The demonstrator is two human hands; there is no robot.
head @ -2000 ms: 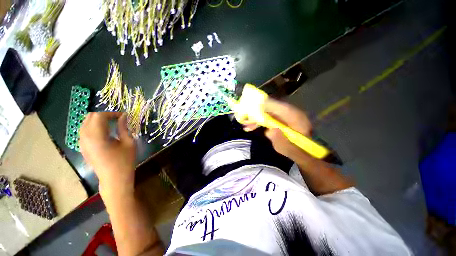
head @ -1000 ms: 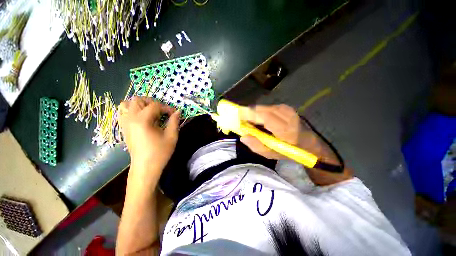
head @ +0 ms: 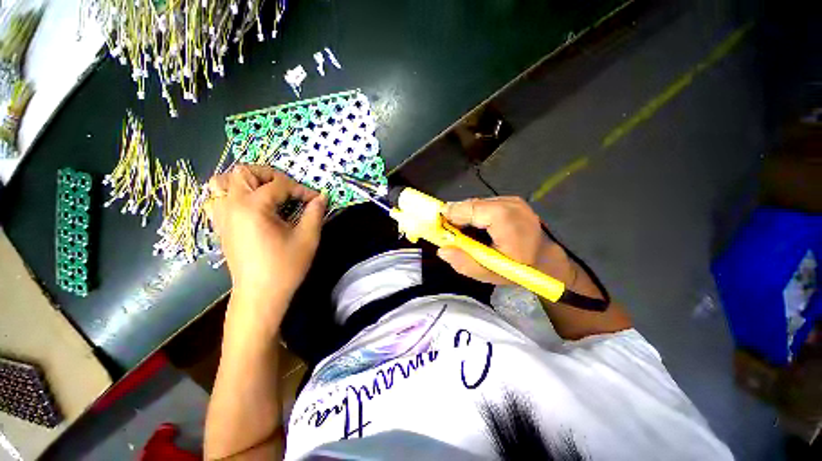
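Note:
A green PCB panel [head: 347, 122] with rows of white and dark round boards lies on the dark green mat, with thin wires across its left part. My right hand [head: 505, 236] holds the yellow soldering iron [head: 482, 252], its dark tip over the panel's lower right part. My left hand [head: 266, 225] is at the panel's lower left edge, thumb and fingers curled near each other. Its fingertips cover part of the wires; whether they pinch a wire cannot be made out. Loose lead wires [head: 183, 212] lie left of the panel.
A spare green PCB strip [head: 72, 231] lies at the left. A tangle of wired boards [head: 171, 36] is at the far side. White scraps [head: 296, 77] lie beyond the panel. A dark part block [head: 27, 392] sits on cardboard, lower left. A blue bin [head: 771, 284] stands at the right.
My left hand has moved from beside the loose wires rightward to the panel's lower left edge. The view has shifted. The iron stays in my right hand over the panel.

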